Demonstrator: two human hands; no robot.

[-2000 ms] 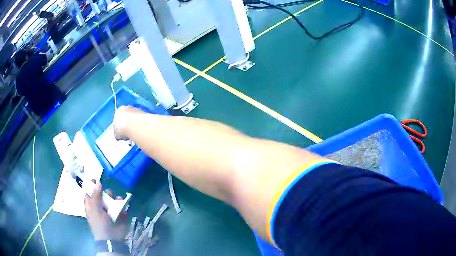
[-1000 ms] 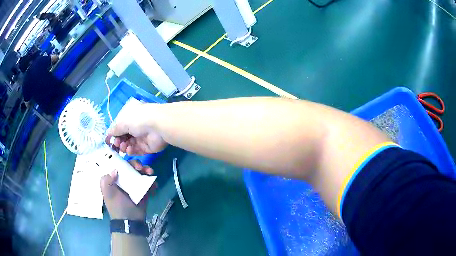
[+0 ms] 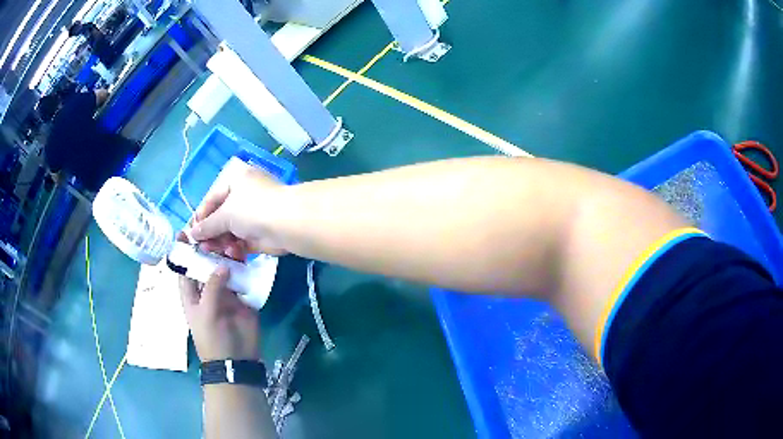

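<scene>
My left hand (image 3: 221, 319), with a dark wristband, holds the white thick handle of the handheld fan (image 3: 133, 220) from below. The fan's round grille points up and left, and its handle has a dark collar. My right hand (image 3: 236, 210) reaches across from the right, its fingertips at the fan handle near the collar, pinching the end of the thin white cable (image 3: 184, 159). Whether the plug sits in the fan cannot be told, as the fingers cover it.
The small blue bin (image 3: 225, 141) stands behind my right hand, the white sheet (image 3: 156, 330) left of my left wrist. Grey strips (image 3: 282, 386) lie right of that wrist. The blue tray (image 3: 468, 377) with clippings is under my right arm, orange-handled scissors (image 3: 757, 171) beyond. A person (image 3: 81, 137) is behind.
My left hand has lifted the fan from beside the bin and turned its grille. My right hand has come out of the bin to the fan handle with the cable end.
</scene>
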